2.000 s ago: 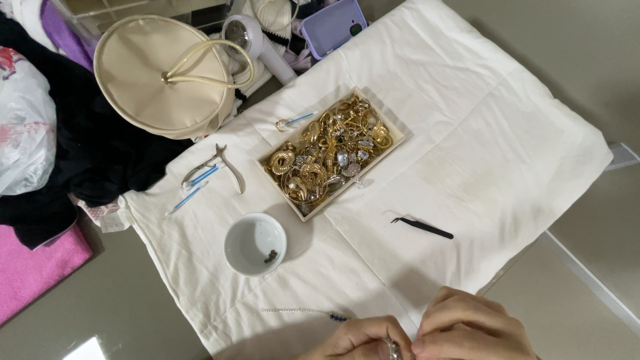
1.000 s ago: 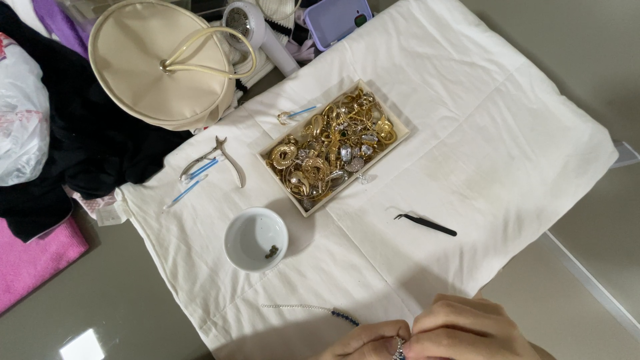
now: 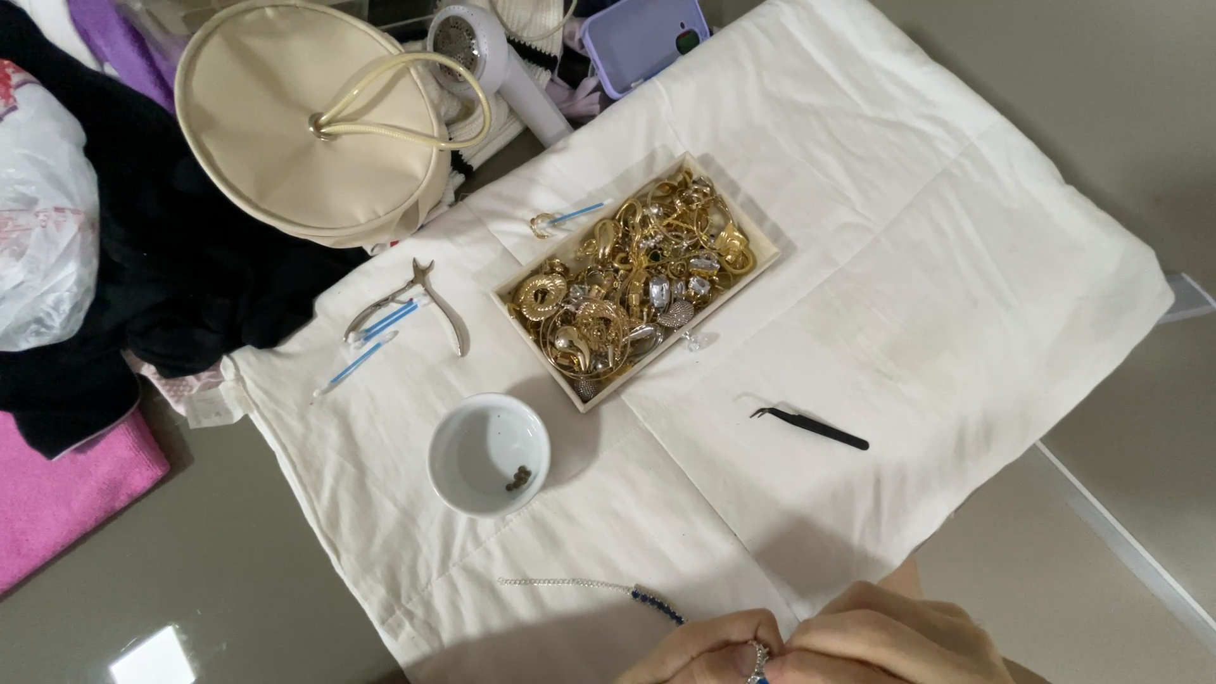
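At the bottom edge, my left hand (image 3: 712,648) and my right hand (image 3: 888,638) meet, fingers pinched on a silvery chain with blue stones (image 3: 657,604). Its thin silver end trails left over the white cloth (image 3: 912,313). Black bent-tip tweezers (image 3: 817,427) lie above my right hand. Up and left of my hands stands a white bowl (image 3: 489,418) with several small dark pieces (image 3: 519,477) inside. Beyond it, a cream tray (image 3: 665,366) is heaped with gold and silver jewelry (image 3: 636,275).
Metal nippers (image 3: 446,309) and blue-stemmed cotton swabs (image 3: 359,366) lie at the left of the cloth. A round cream bag (image 3: 285,95), a white fabric shaver (image 3: 518,85), a lilac phone case (image 3: 636,43), dark clothing (image 3: 190,256) and pink fabric (image 3: 76,494) surround its upper left side.
More of the blue-stoned part of the chain shows beside my left hand than two seconds ago. Both hands stay together at the bottom edge.
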